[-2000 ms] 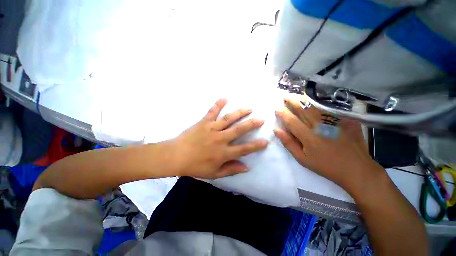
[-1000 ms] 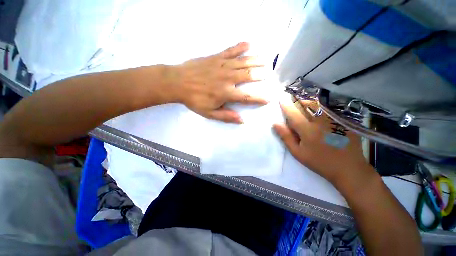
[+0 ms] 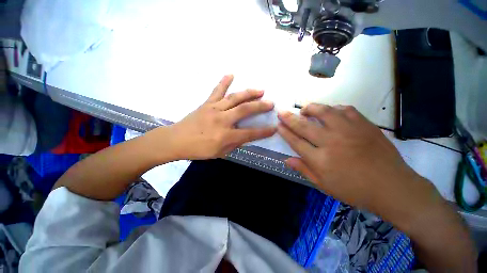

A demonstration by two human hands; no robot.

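Note:
A small white fabric piece [image 3: 256, 123] lies at the front of the white table, between my hands; its outline merges with the tabletop. My left hand [image 3: 224, 123] rests palm down with its fingers spread, fingertips on the fabric. My right hand [image 3: 342, 146] is at the fabric's right side, its fingers bent and fingertips close to my left fingertips. A small dark thing shows by my right fingertips; whether the hand grips it is hidden. The sewing machine's round tension dial [image 3: 334, 33] stands above my hands. The needle is not visible.
A flat black rectangle, perhaps a phone [image 3: 424, 85], lies right of the machine. Green-handled scissors [image 3: 469, 184] lie at the right edge. Other white fabric [image 3: 64, 32] is at the upper left. Blue crates [image 3: 315, 229] with grey pieces stand below the table edge.
The view has shifted, showing the dial and the whole black rectangle. The larger white fabric before me is no longer distinct. Both hands are now close together near the front edge, away from the presser foot.

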